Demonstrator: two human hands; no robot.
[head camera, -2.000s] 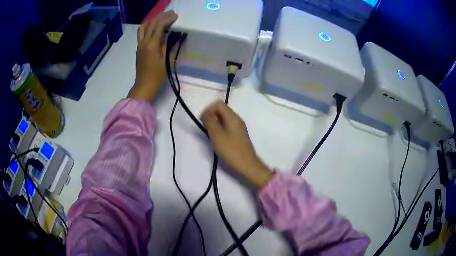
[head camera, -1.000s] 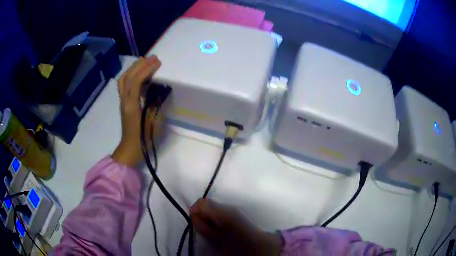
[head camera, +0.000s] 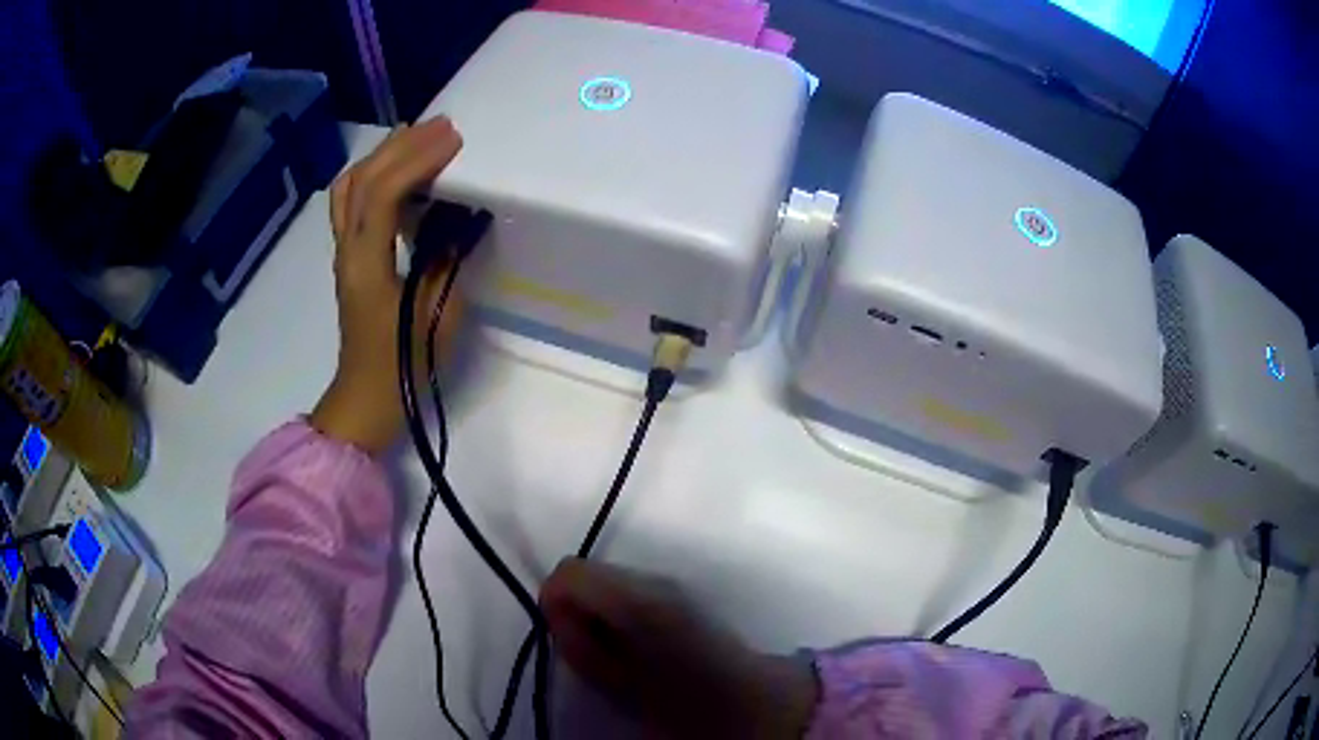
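Note:
The nearest white projector (head camera: 622, 159) has a glowing ring on top. A thick black HDMI cable (head camera: 460, 509) and a thin black audio cable (head camera: 434, 379) run into its upper left rear ports. A power cord (head camera: 625, 466) is plugged in at its lower right. My left hand (head camera: 379, 275) holds the projector's left rear corner, fingers over the edge, partly behind the plugs. My right hand (head camera: 637, 643) is dark and blurred at lower centre, beside the cables; whether it grips one is unclear.
Further projectors (head camera: 984, 260) stand in a row to the right, each with a cord. At left are a dark blue-grey bin (head camera: 239, 231), a yellow-green can (head camera: 73, 398) and white meters (head camera: 109, 578). A pink-red sheet (head camera: 694, 18) lies behind.
Since two seconds ago, my right hand has moved down from below the power plug to lower centre. My left hand stays at the projector's corner. The camera view has shifted.

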